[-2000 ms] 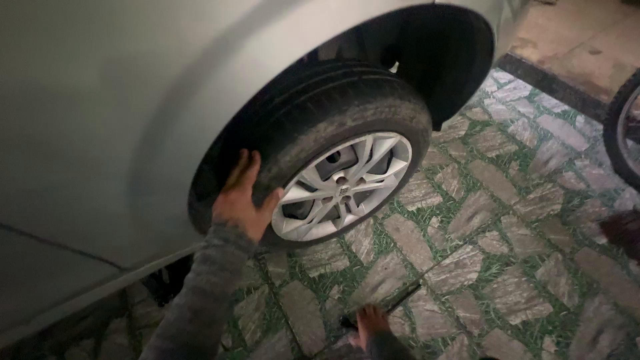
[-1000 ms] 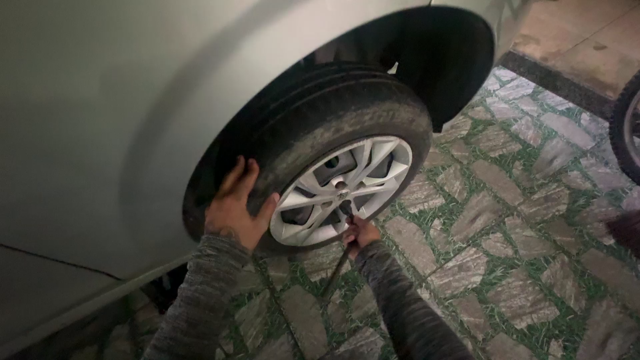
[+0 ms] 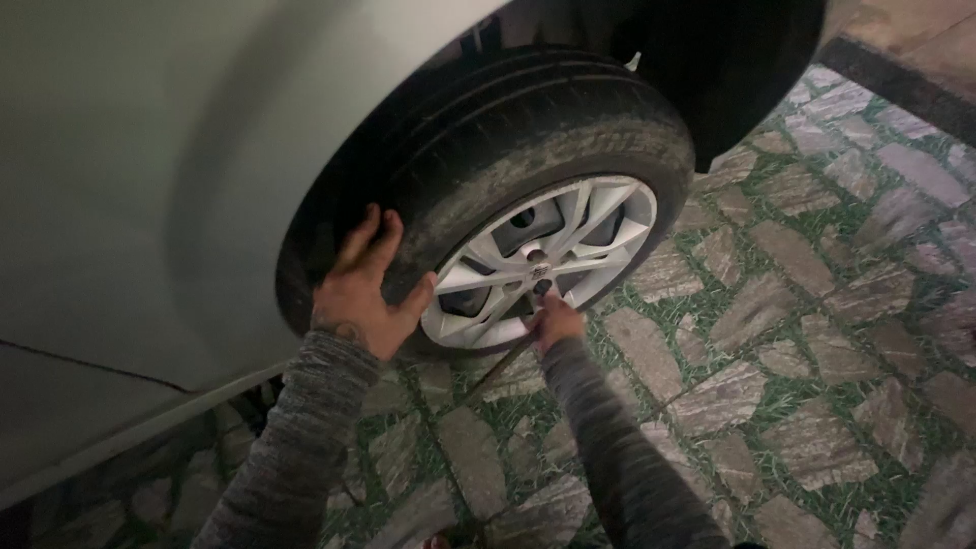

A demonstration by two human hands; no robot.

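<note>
A black rubber tire [image 3: 610,137] with a silver spoked wheel cover [image 3: 610,213] sits in the wheel arch of a light-coloured car. My left hand [image 3: 366,290] rests on the tire's left sidewall, fingers spread, thumb near the rim. My right hand [image 3: 557,320] is closed around the head end of a thin metal bar, which looks like a lug wrench [image 3: 499,370]. The dark end of that tool is at the lower part of the wheel's centre, by the lug recess. Its shaft slants down and left from my hand. My fingers partly hide the tool.
The car's body panel [image 3: 152,191] fills the left side, with its lower sill near the ground. The floor [image 3: 793,328] has a pattern of stone slabs and grass. A dark edge strip [image 3: 900,84] borders a brownish surface at the upper right.
My right hand has risen from near the floor to the wheel's centre, bringing the tool with it. My left hand has stayed on the tire.
</note>
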